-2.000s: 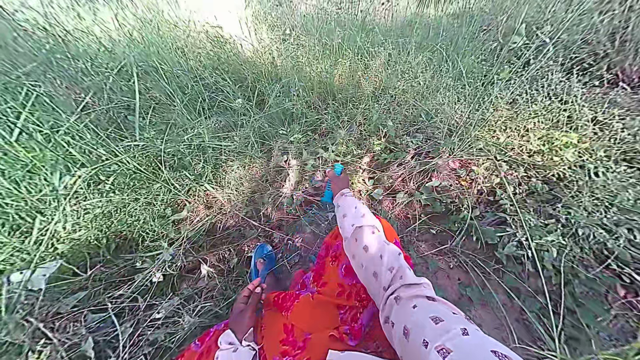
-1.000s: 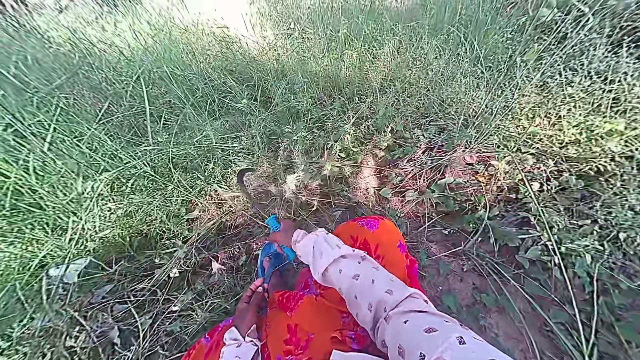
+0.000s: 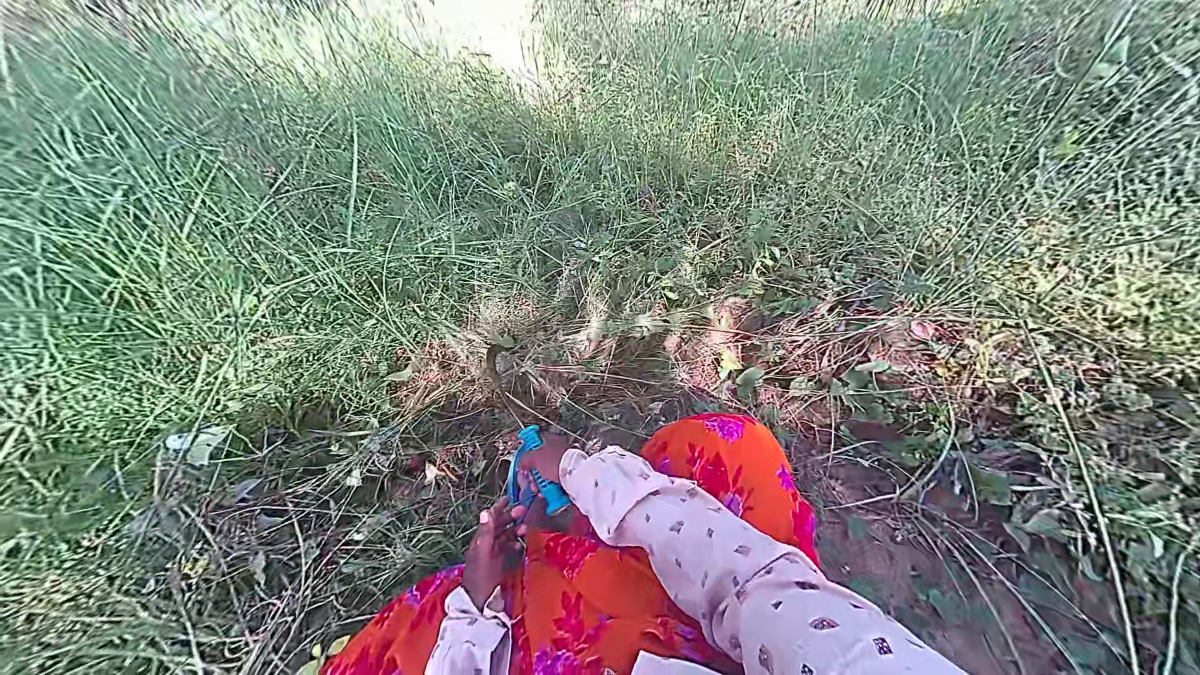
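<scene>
My right hand (image 3: 544,461) is closed around the blue ribbed handle (image 3: 550,491) of a tool, low at the middle of the view. In the frame of now its blade is hard to make out among the dry stems. Close beside it, to the lower left, is my left hand (image 3: 489,548), palm partly turned up with its fingers apart near a blue sandal strap (image 3: 515,476); no held thing shows in it. Orange floral cloth (image 3: 600,600) covers my knees below both hands.
Tall green grass (image 3: 309,216) stands ahead and to the left. Dry stems and cut-looking straw (image 3: 450,375) lie in front of my knees. Leafy weeds (image 3: 862,375) and bare soil (image 3: 881,562) are at the right. A pale scrap (image 3: 199,443) lies at the left.
My right hand has come left with the blue-handled tool, from in front of the knees to beside my left hand. A dark curved blade that showed one second ago is now hard to see.
</scene>
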